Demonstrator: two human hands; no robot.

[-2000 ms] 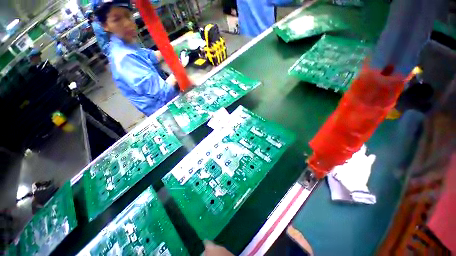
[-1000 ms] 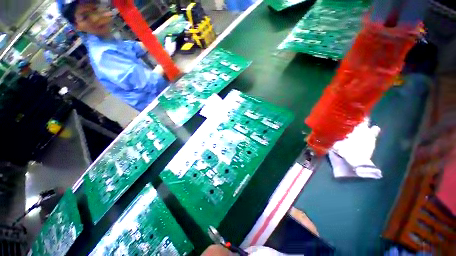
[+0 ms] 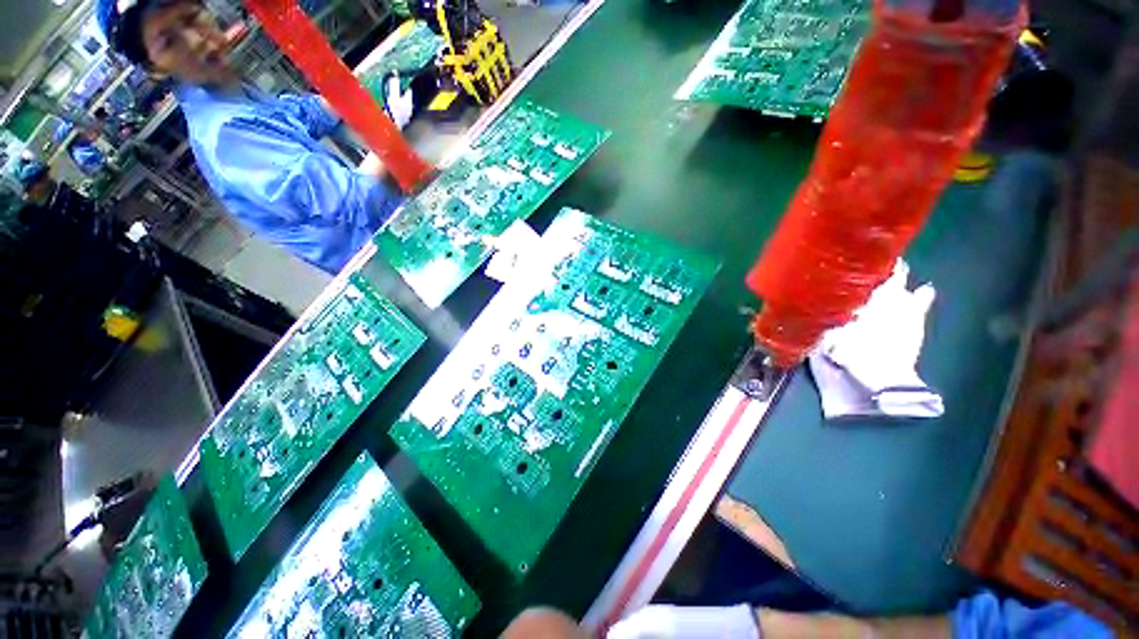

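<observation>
A large green printed circuit board (image 3: 556, 387) lies on the dark green belt nearest in front of me, with silvery pads and dark round spots. My right hand (image 3: 685, 622) is at the bottom edge, mostly cut off; its white glove, bare forearm and blue sleeve come in from the right. A bare rounded fingertip shape (image 3: 545, 624) shows left of the glove, below the board and apart from it. Whether the right hand holds anything is hidden. My left hand cannot be made out.
More boards lie on the belt (image 3: 662, 162), one at lower left (image 3: 356, 568). A white slip (image 3: 513, 252) touches the near board. A red wrapped post (image 3: 862, 175) stands at the white rail (image 3: 687, 499). A white glove (image 3: 881, 350) lies beside it. A person (image 3: 269, 162) stands across the belt.
The view has shifted, so boards and post sit a little further left and higher. The cutters seen at the bottom edge one second ago are out of sight. More of the right forearm and sleeve shows.
</observation>
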